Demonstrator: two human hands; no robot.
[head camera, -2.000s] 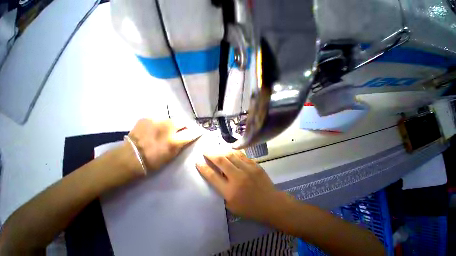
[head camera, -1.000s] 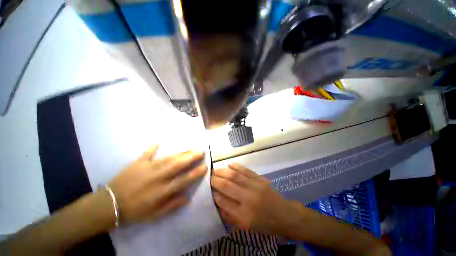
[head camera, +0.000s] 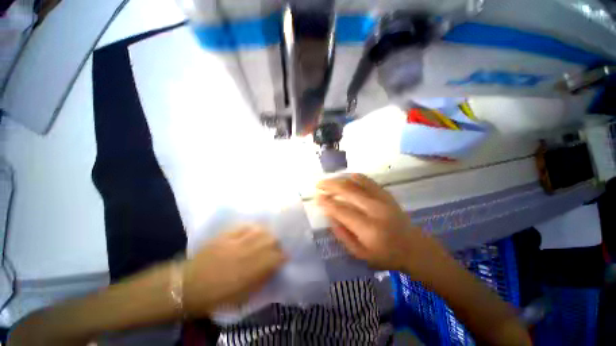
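A light panel (head camera: 196, 135) lies under and left of the sewing machine head (head camera: 250, 74), overexposed near the needle. A black panel (head camera: 132, 155) shows as a dark strip along its left side. My left hand (head camera: 236, 267) is blurred, with fingers curled on the crumpled near end of the light panel. My right hand (head camera: 365, 216) is at the panel's right edge, fingertips just below the dark knurled knob (head camera: 331, 154). Whether its fingers pinch the cloth is unclear. The needle point is lost in glare.
Red and yellow handled tools (head camera: 435, 118) stand in a white holder on the machine bed. A ruler-marked edge (head camera: 466, 213) runs to the right. A blue crate (head camera: 500, 270) is below right. Another light piece (head camera: 61, 61) lies at far left. Striped clothing (head camera: 358, 307) shows at bottom.
The panels have moved away from me, past the needle, and more of the black strip shows. My left hand has gone nearer my body and curled; my right hand has moved up and right.
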